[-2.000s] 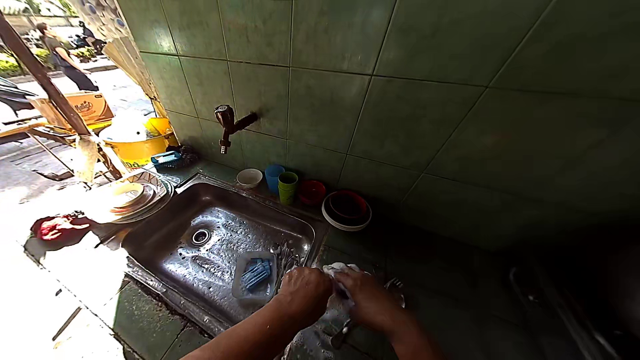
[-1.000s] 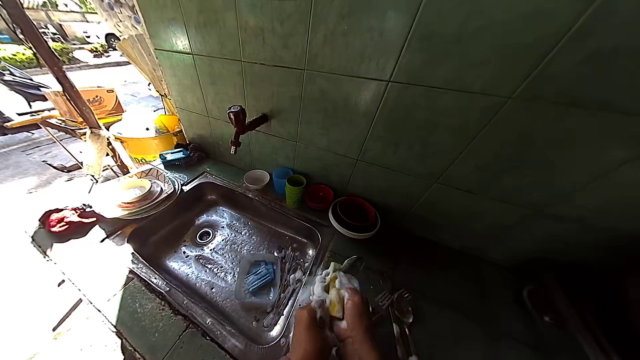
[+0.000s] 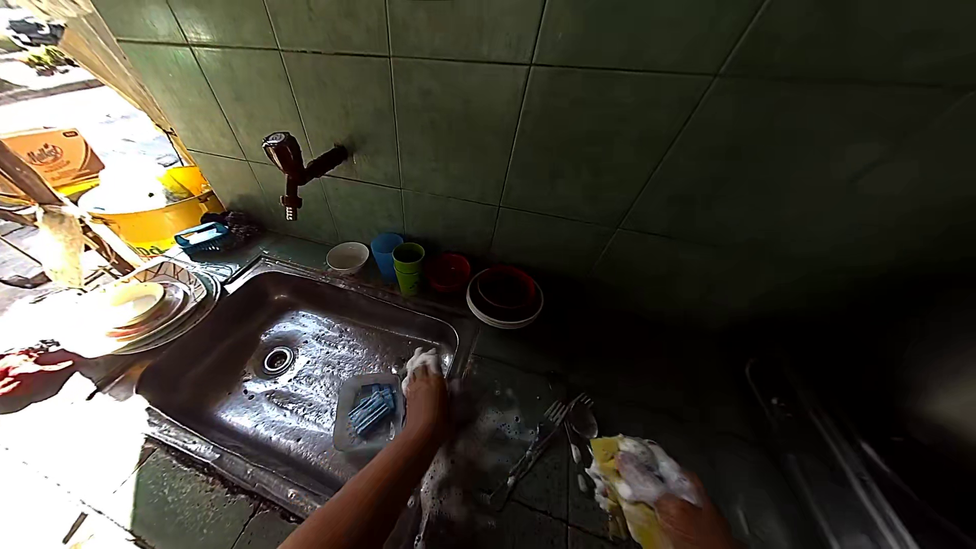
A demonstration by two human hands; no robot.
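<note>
My right hand (image 3: 682, 515) grips a yellow sponge (image 3: 640, 522) covered in white suds, at the lower right over the counter. Forks and a spoon (image 3: 583, 420) lie on the tiles just left of it. My left hand (image 3: 425, 393), foamy at the fingers, reaches into the right end of the steel sink (image 3: 229, 328); whether it holds anything is hidden. Beside it in the sink sits a clear plastic tub (image 3: 348, 412) with a blue bundle (image 3: 372, 409) inside.
Behind the sink stand a white bowl (image 3: 348, 258), a blue cup (image 3: 386, 255), green cups (image 3: 409, 267), a red cup (image 3: 448, 272) and stacked bowls (image 3: 505, 296). Stacked plates (image 3: 152, 309) lie left. A tap (image 3: 293, 168) juts from the wall above; a blue brush (image 3: 202, 236) lies near the corner.
My hands, together at the sponge before, are now apart: the left has moved left into the sink, the right has moved right with the sponge.
</note>
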